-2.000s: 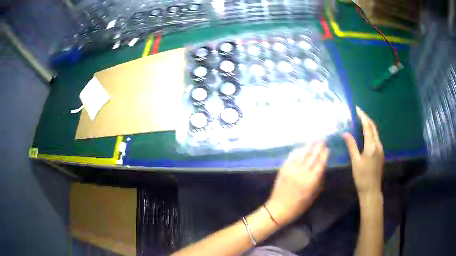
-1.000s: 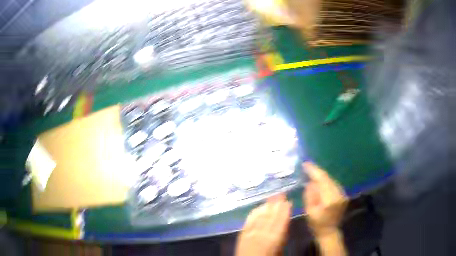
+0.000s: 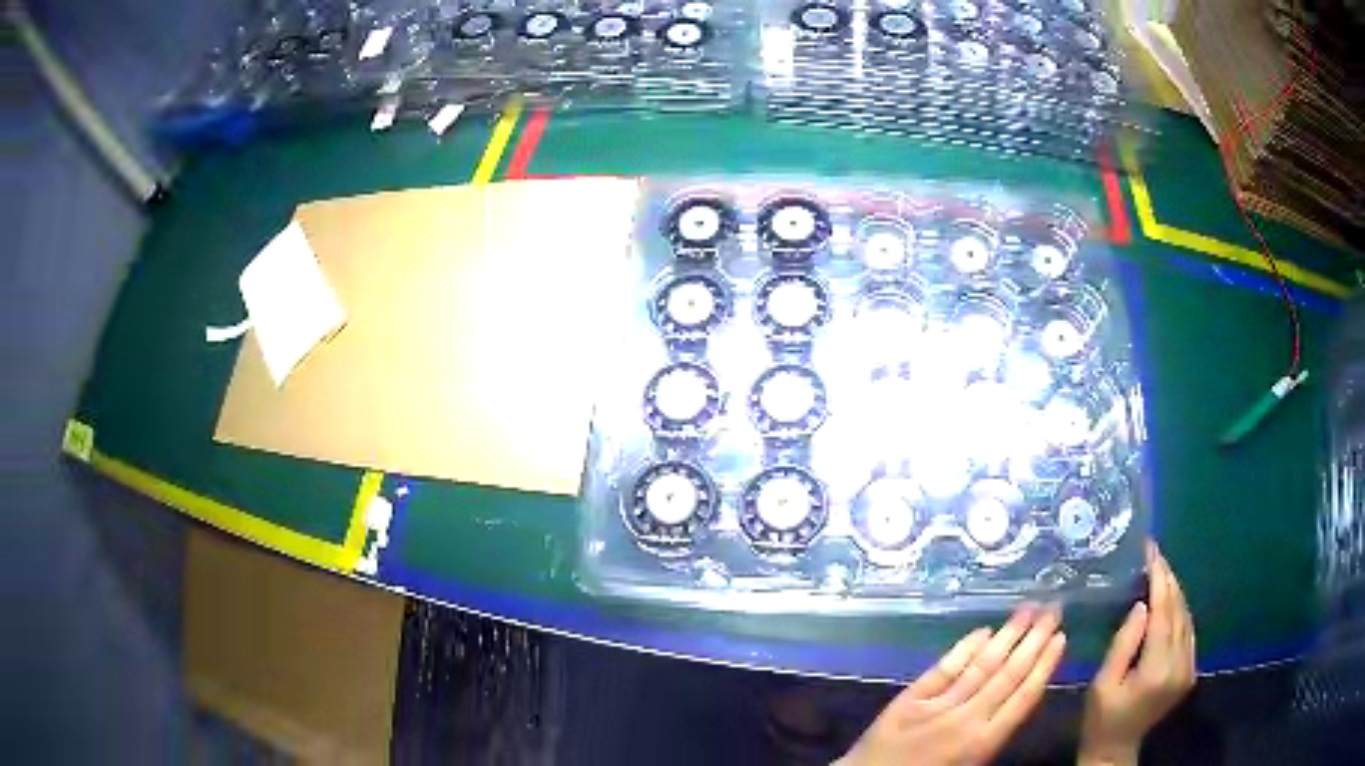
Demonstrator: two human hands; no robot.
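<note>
A clear blister tray (image 3: 719,576) lies on the green mat. Black round parts (image 3: 789,400) with pale centres fill its two left columns; the right columns show pale round centres under strong glare. My left hand (image 3: 981,688) is at the tray's front edge near the right corner, fingers extended and close together, holding nothing. My right hand (image 3: 1150,659) is at the front right corner, its fingertips by the tray's right edge, thumb apart, holding nothing. Whether the fingertips touch the tray is hard to tell.
A cardboard sheet (image 3: 464,329) lies left of the tray, with a white slip (image 3: 292,304) on it. Filled clear tray stacks (image 3: 599,75) stand along the back. A green-handled tool (image 3: 1260,412) with red wire lies right. A cardboard stack (image 3: 1272,105) is back right.
The view swung right and back. Both hands stay by the tray's front right corner, lower in view now. The tray's round parts show more sharply.
</note>
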